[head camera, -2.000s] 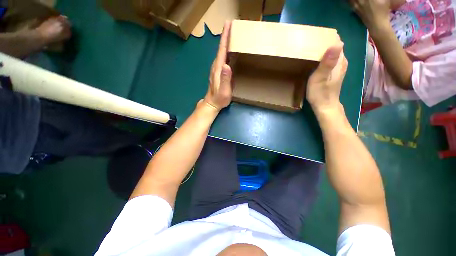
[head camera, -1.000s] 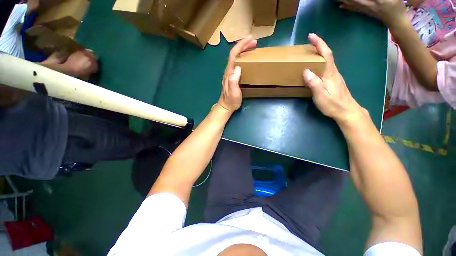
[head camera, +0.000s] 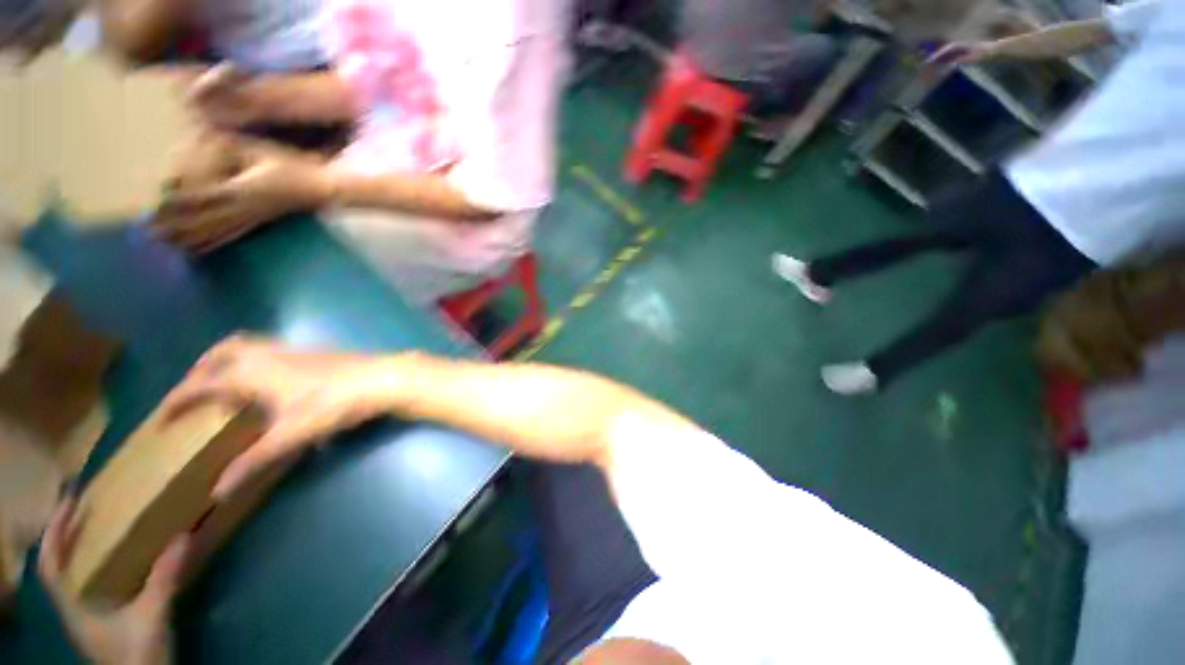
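A small brown carton (head camera: 163, 487) is at the lower left over the dark-green table (head camera: 377, 520). Its lid panel is down, with a thin dark gap along the lower side. My right hand (head camera: 267, 396) grips the upper end, fingers over the top and thumb on the side. My left hand (head camera: 117, 604) holds the lower end, fingers and thumb on opposite sides; its forearm is out of the picture. The view is blurred.
Part-folded cardboard (head camera: 52, 377) lies at the left edge. A person in a pink shirt (head camera: 442, 91) sits across the corner with hands over the table. Red stools (head camera: 689, 124), a metal rack (head camera: 962, 124), a walking person (head camera: 1040, 208) and another person at the right edge are beyond.
The view has swung to the right, so the table and carton now appear at the left and more floor shows. Both hands still hold the carton, its lid lowered since the earliest frame.
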